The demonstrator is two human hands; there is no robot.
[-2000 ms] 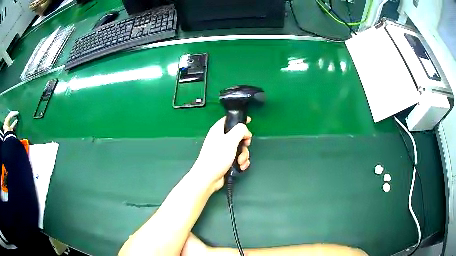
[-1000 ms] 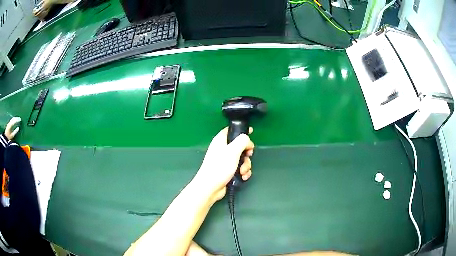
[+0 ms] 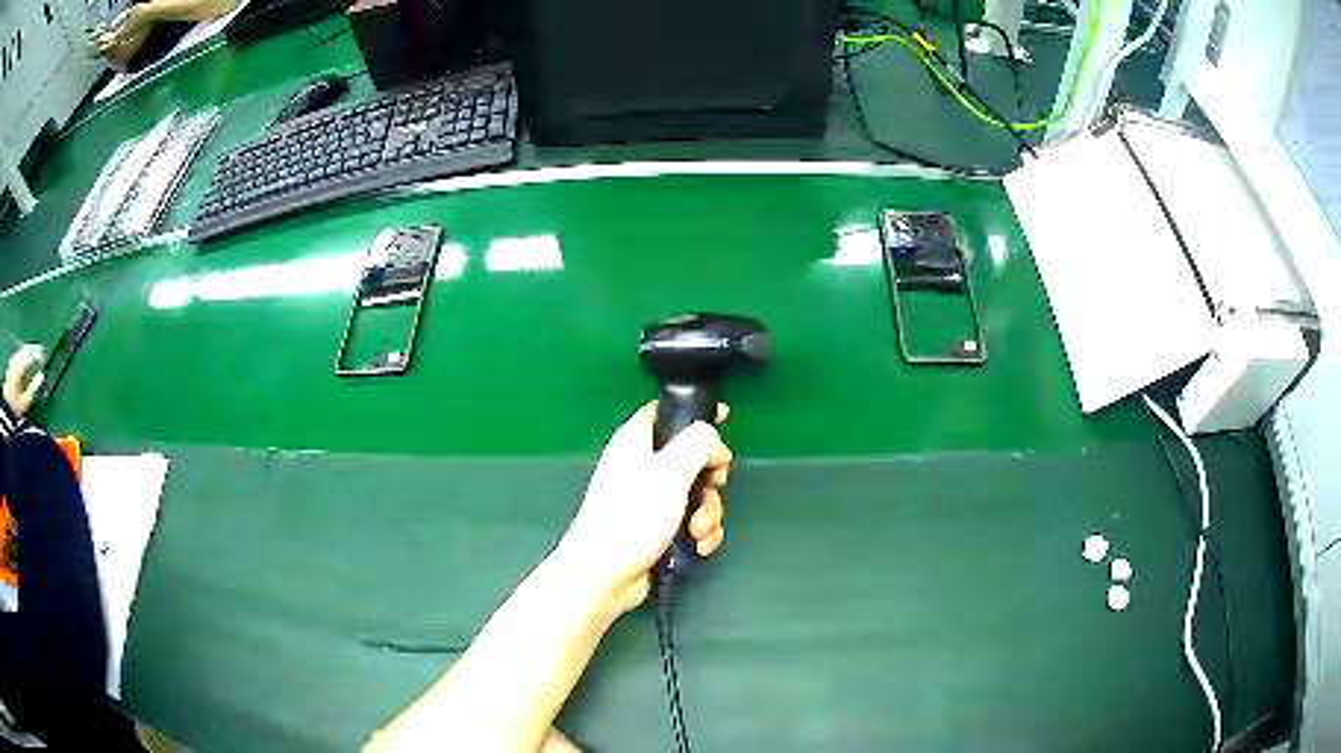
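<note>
My left hand [image 3: 655, 493] is shut around the grip of a black handheld barcode scanner [image 3: 703, 346], held over the near edge of the glossy green strip, its cord hanging from the grip. One phone mid-frame [image 3: 405, 258] lies left of the scanner, another [image 3: 924, 253] lies right of it. Both have dark parts at the far end and an open window showing green. A third dark phone part [image 3: 69, 350] lies far left. My right hand is not visible; a small skin patch shows beside my left forearm at the bottom edge, too cut off to identify.
A keyboard [image 3: 360, 147] and black panel [image 3: 677, 74] stand beyond the strip. At right are a white sheet [image 3: 1103, 280], a white box [image 3: 1250, 368] with a white cable, and three white dots. Another person's hand [image 3: 22, 380] and dark sleeve [image 3: 59, 589] are at far left.
The phones on the strip have moved left. A phone that appeared over the white sheet a second ago is gone from there; one now lies right of the scanner. My left hand still grips the scanner.
</note>
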